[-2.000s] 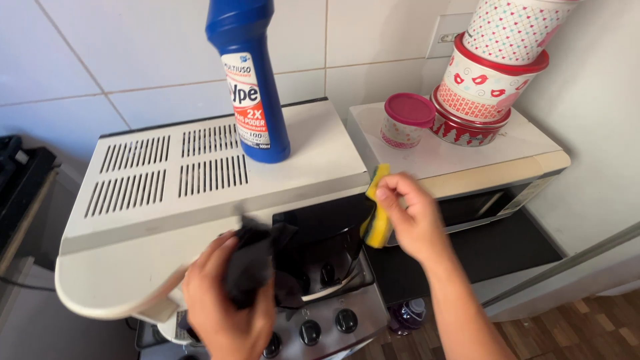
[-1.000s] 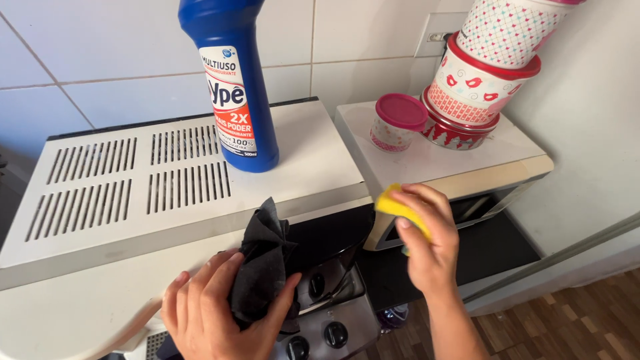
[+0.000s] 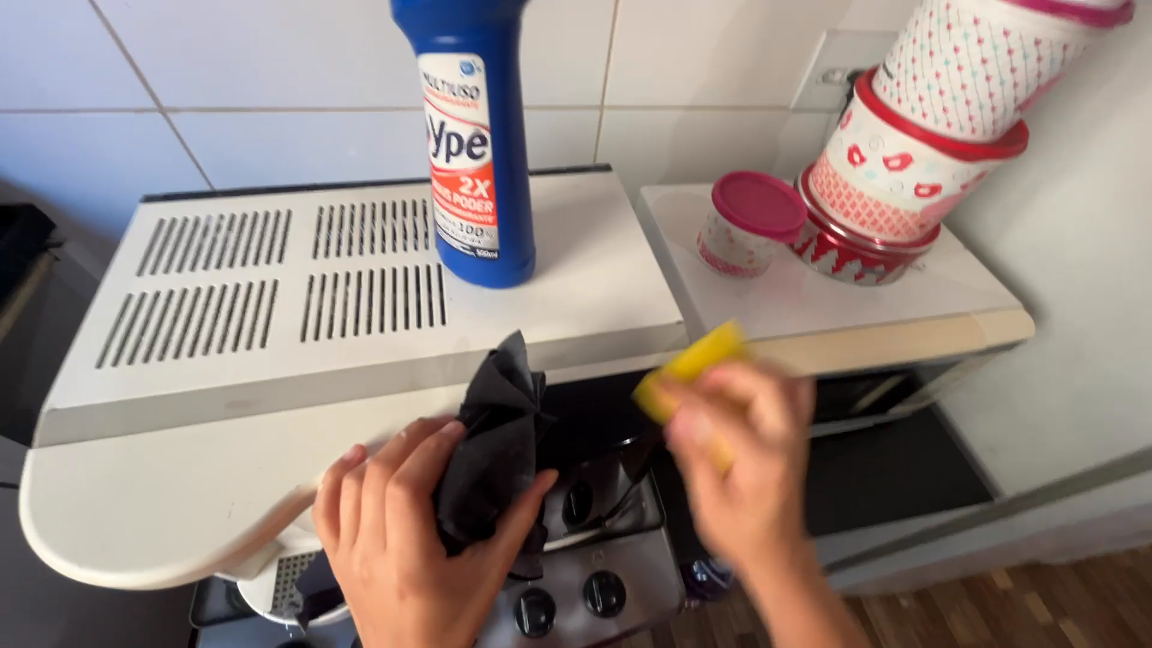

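Observation:
My left hand (image 3: 423, 531) grips a crumpled black cloth (image 3: 490, 441) at the front edge of a white range hood (image 3: 576, 315) with slotted vents. My right hand (image 3: 747, 441), blurred, holds a yellow sponge (image 3: 693, 364) by the hood's right front corner, near the gap beside a microwave oven. A blue Ypê multi-purpose cleaner bottle (image 3: 495, 162) stands upright on the hood, behind both hands. The palm of my left hand and part of the sponge are hidden.
Below is a stove with black knobs (image 3: 604, 593). On the microwave's white top (image 3: 810, 315) stand a small pink-lidded tub (image 3: 751, 220) and several stacked patterned containers (image 3: 918, 171). A wall socket (image 3: 828, 76) is behind them; a wooden floor (image 3: 1053, 598) shows lower right.
My right hand has shifted and turned the sponge from upright to slanted beside the hood's corner. My left hand keeps its hold on the black cloth. The view has moved closer to the hood.

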